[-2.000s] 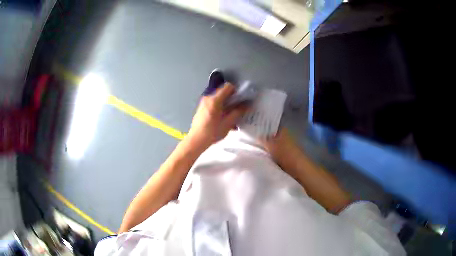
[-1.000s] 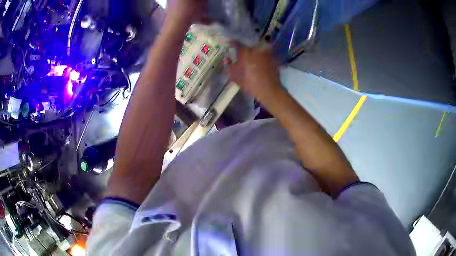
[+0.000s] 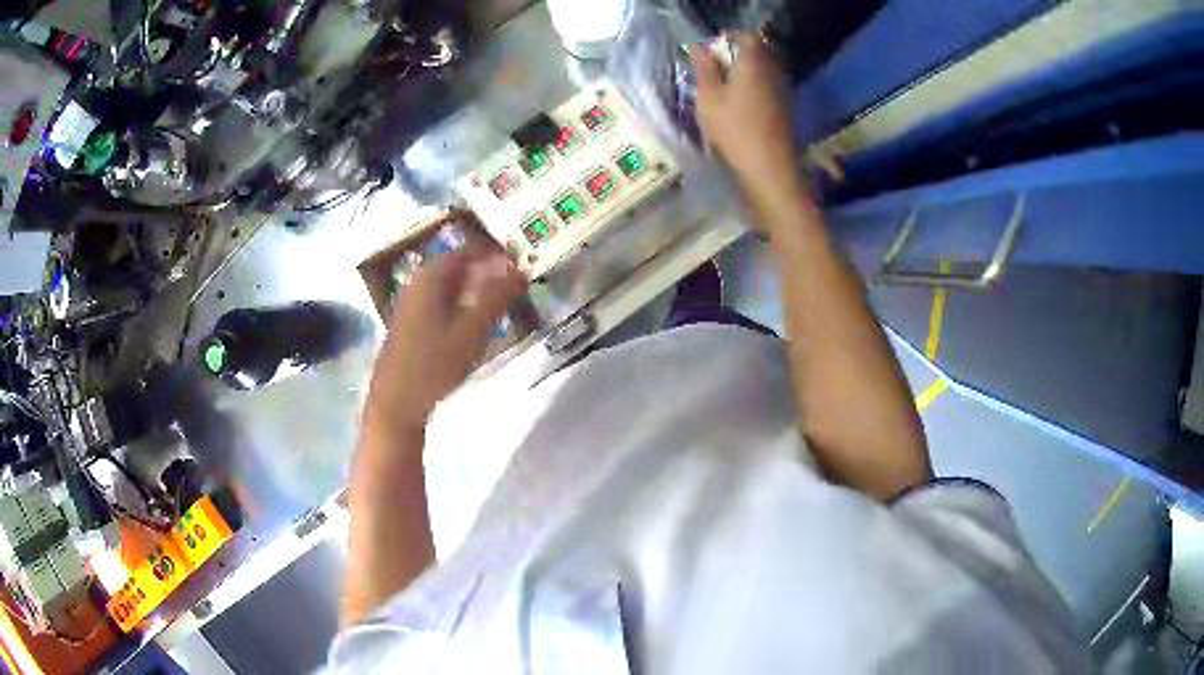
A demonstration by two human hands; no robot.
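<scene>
The small brown parts box stands on the steel bench with small mixed bits inside. My left hand is blurred and lies over its right part; its fingertips are not clear, so I cannot tell if it holds anything. My right hand is raised at the top, beyond the button panel, with its fingers closed at the edge of a crumpled clear plastic piece. The pale button panel with red and green buttons sits between my hands, with a small black item on it.
A dark cylinder with a green end lies on the steel bench. Machine parts and cables fill the left side. An orange panel is at lower left. A white round container is at the top. A blue frame with a metal handle is at right.
My hands were close together beyond the button panel with the clear plastic. My left hand has moved down to the parts box; my right hand has stayed near the plastic. The view has shifted.
</scene>
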